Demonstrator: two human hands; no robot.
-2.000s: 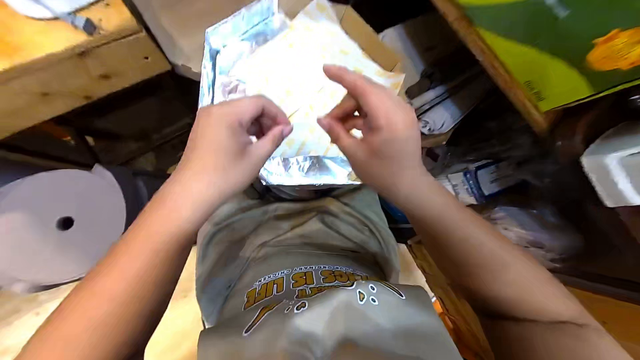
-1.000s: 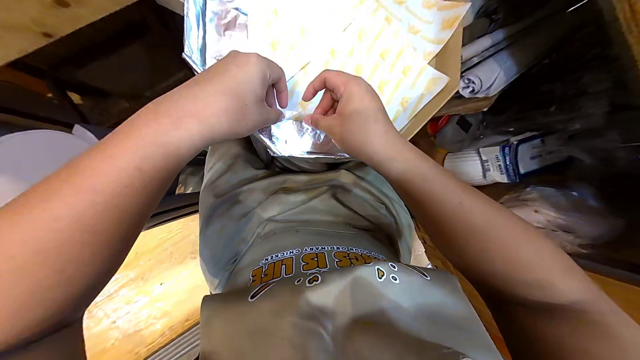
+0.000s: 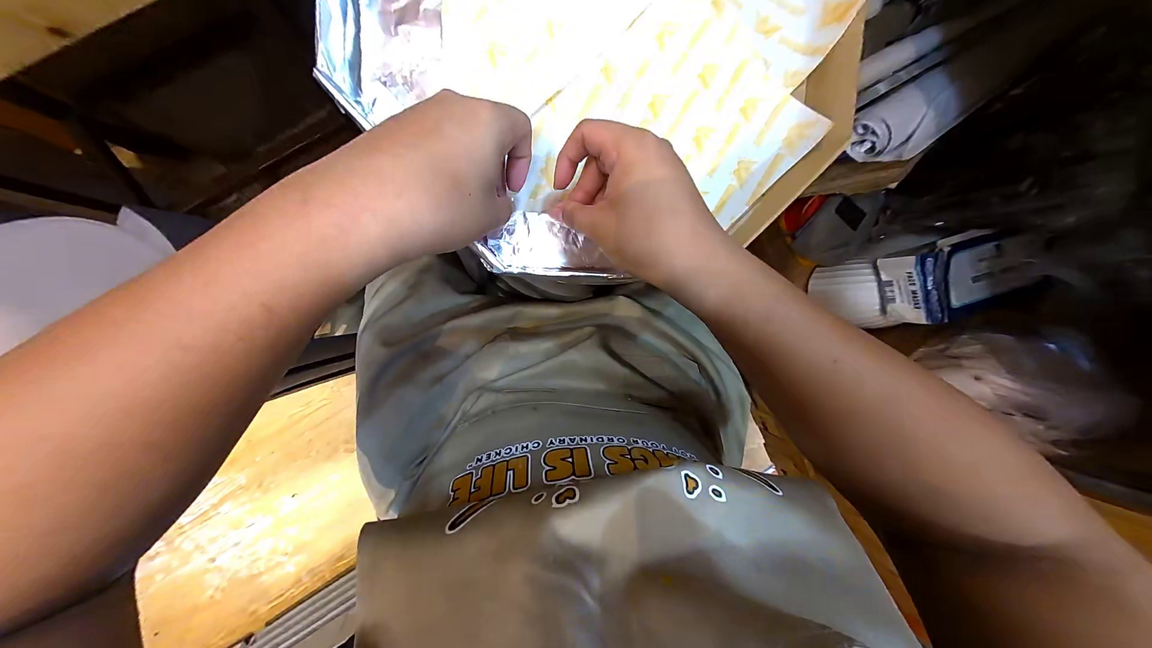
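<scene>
Sheets of yellow-patterned wrapping paper (image 3: pixel 693 99) lie over a foil-lined box (image 3: pixel 351 54) at the top of the view. My left hand (image 3: pixel 459 171) is at the near edge of the paper, its fingers curled and their tips partly hidden. Just right of it, my right hand (image 3: pixel 630 189) has thumb and fingertips together at the same edge, over crumpled foil (image 3: pixel 540 243). Whether either hand pinches the paper or the foil is not clear. Below the box, a grey-green apron (image 3: pixel 558 360) with printed lettering covers my lap.
A cardboard flap (image 3: pixel 810 135) borders the paper on the right. Beyond it are rolled white sheets (image 3: pixel 909 117), a pack with a blue and white label (image 3: pixel 927 279) and a clear plastic bag (image 3: pixel 1035 378). At left are a pale round object (image 3: pixel 63 270) and a wooden surface (image 3: pixel 261 504).
The view has moved closer to the box and lap. My hands, apart over the paper two seconds ago, are now near each other at its near edge.
</scene>
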